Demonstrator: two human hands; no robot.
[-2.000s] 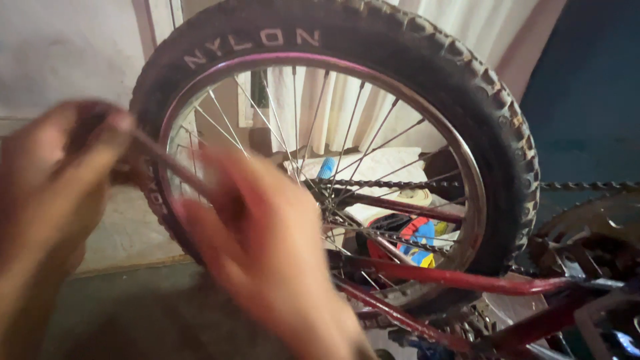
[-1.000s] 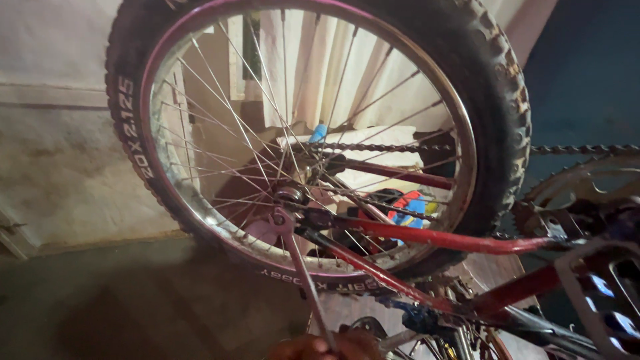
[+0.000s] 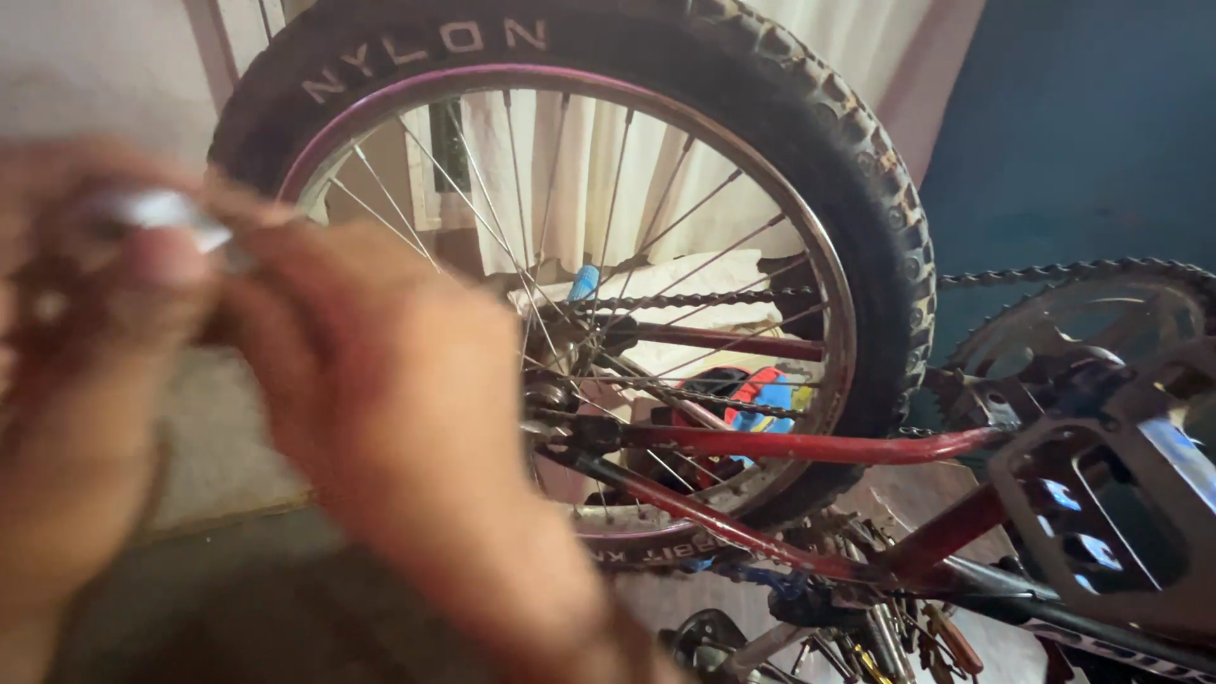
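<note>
Both my hands are raised close to the camera on the left side of the head view, and both are blurred. My left hand has its thumb against a shiny metal piece, whose kind cannot be told. Beside it, my right hand has its fingers curled near the same piece; whether it holds something is hidden. Behind them stands a bicycle wheel with a knobby tyre, spokes and a hub. The red bicycle frame tube runs right from the hub.
A chain leads to the chainring on the right, above a pedal. Several hand tools lie below the frame. A pale curtain and red-and-blue items show behind the spokes.
One second ago a hand at the bottom edge held a long metal tool whose end was at the hub. Now both hands are up at the left, away from the hub. The view has shifted.
</note>
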